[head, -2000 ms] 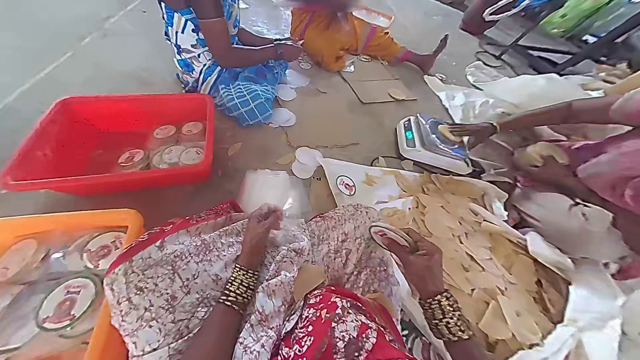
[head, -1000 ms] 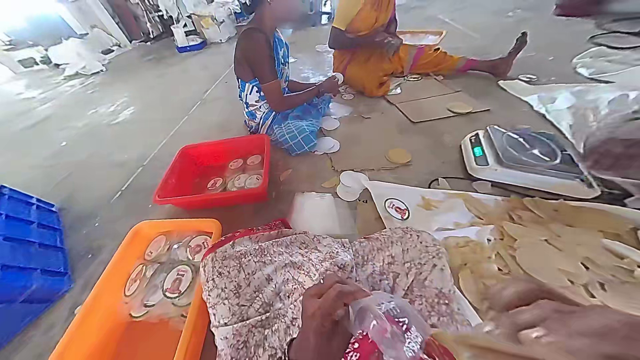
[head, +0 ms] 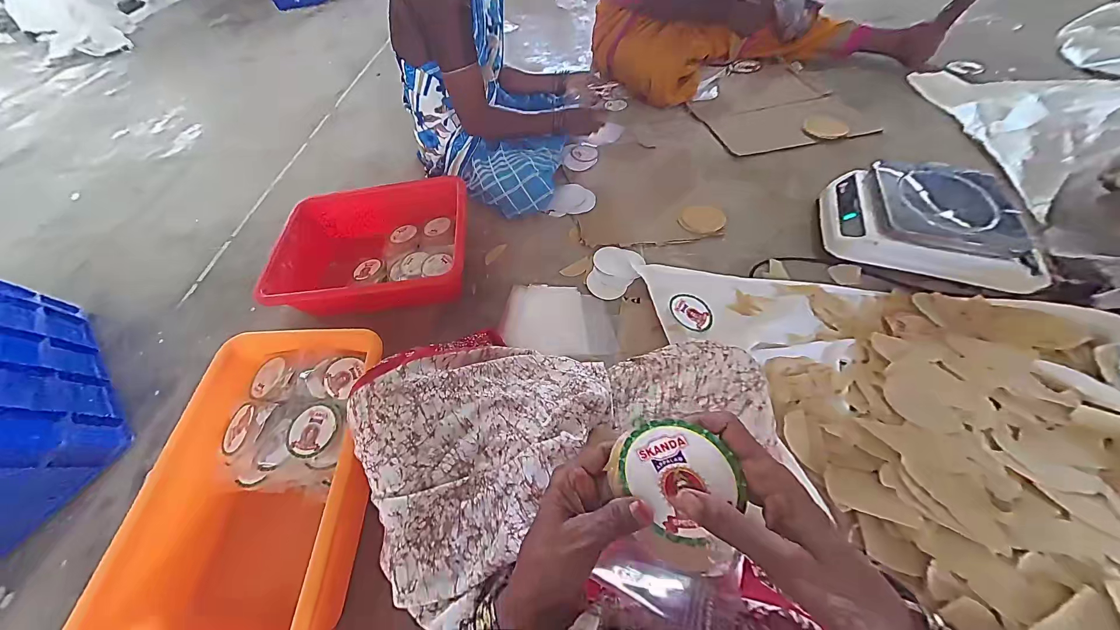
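Note:
Over my lap, both hands hold a round stack of thin papads topped by a green-bordered printed label. My left hand grips its left side, thumb near the label's lower edge. My right hand grips the right side, its thumb on the label. Below the stack hangs a clear plastic bag; whether the stack is partly inside it I cannot tell. Loose tan papads lie heaped on a white printed sheet at the right. A patterned cloth covers my lap.
An orange tray and a red tub hold labelled packs. A blue crate stands far left. Clear plastic sheets and white discs lie ahead, with a digital scale at back right. Two people sit on the floor ahead.
The labelled stack is now held up between both hands; one second ago my left hand was at the clear bag and my right was blurred over the papads. The view has shifted.

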